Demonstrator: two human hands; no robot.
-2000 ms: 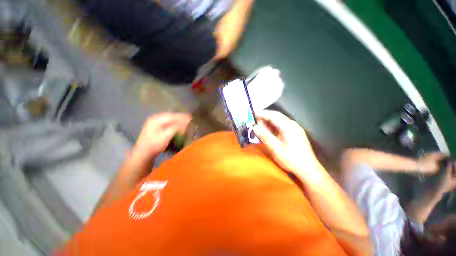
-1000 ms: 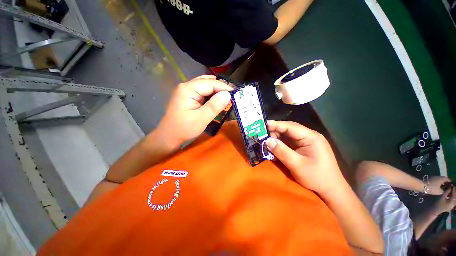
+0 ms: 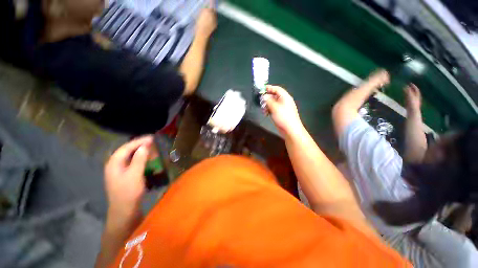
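My right hand is stretched forward over the green bench and holds an open handset by its lower end. The handset's upper part shows silvery-white, with a bit of green near my fingers. My left hand is at the left, beside my orange shirt. It holds a dark handset part with a green patch, partly hidden behind the fingers. Both parts are blurred, so details cannot be told.
A white roll-shaped object stands at the bench edge between my hands. A person in dark clothes sits at the left, near a ribbed pale tray. Another person in a light shirt sits at the right by the green conveyor.
My hands have moved apart. The right hand has carried the open handset forward over the bench; the left has moved left and down with its part. The view has turned, showing the ribbed tray.
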